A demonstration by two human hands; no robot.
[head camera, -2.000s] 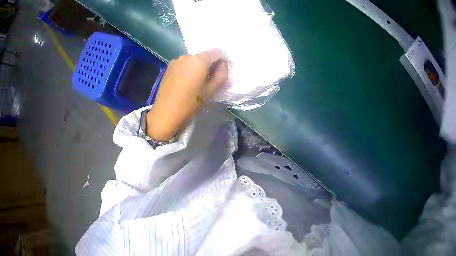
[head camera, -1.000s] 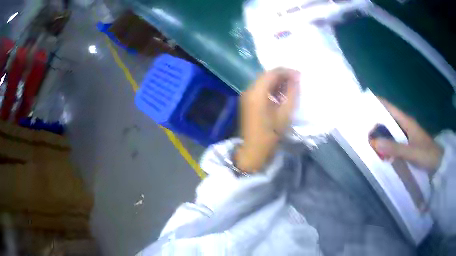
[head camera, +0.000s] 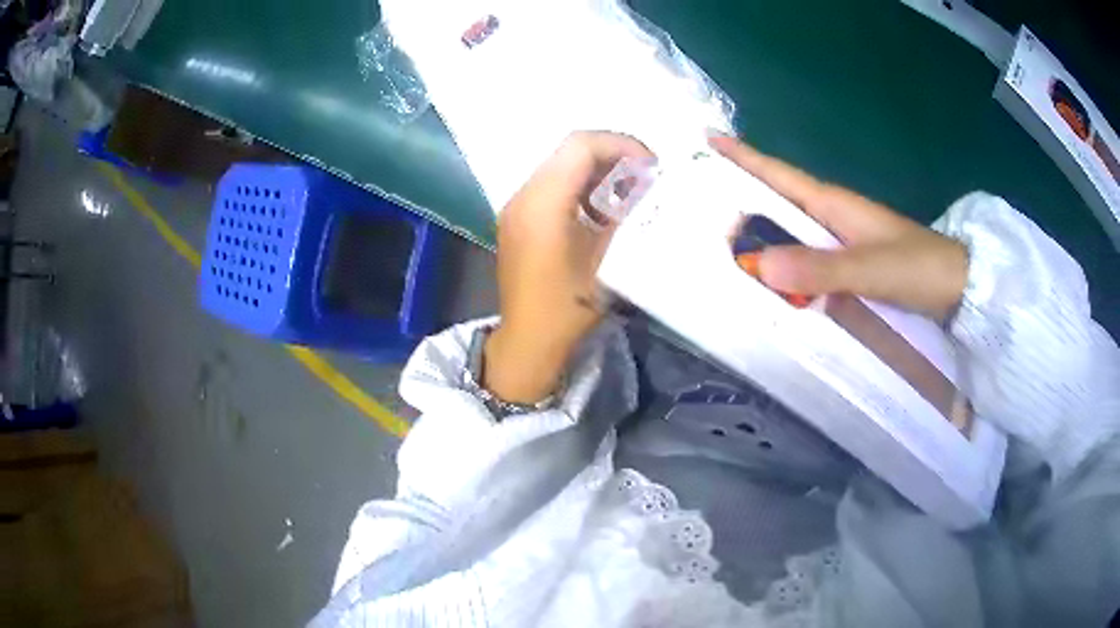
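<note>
A long white smartwatch retail box (head camera: 688, 276), printed with a dark watch with an orange face and brown strap, lies tilted in front of me. My right hand (head camera: 847, 239) grips it across its upper part, the thumb over the watch picture. My left hand (head camera: 553, 252) is at the near-left end, its fingers at the clear hang tab (head camera: 618, 191); whether they pinch the tab is hard to tell. Behind lies the glaring white stack of bags (head camera: 540, 86) with crinkled clear film at its edges, partly hidden by my hands and the box.
Another watch box (head camera: 1066, 111) stands at the far right by the pale curved rail (head camera: 964, 22) on the green belt (head camera: 835, 92). A blue plastic stool (head camera: 313, 258) and a brown carton (head camera: 166, 133) are on the floor at left, near a yellow line.
My right hand has come into view with the box, which now lies closer beside the stack's near end. My left hand has moved from the stack to the box's tab end.
</note>
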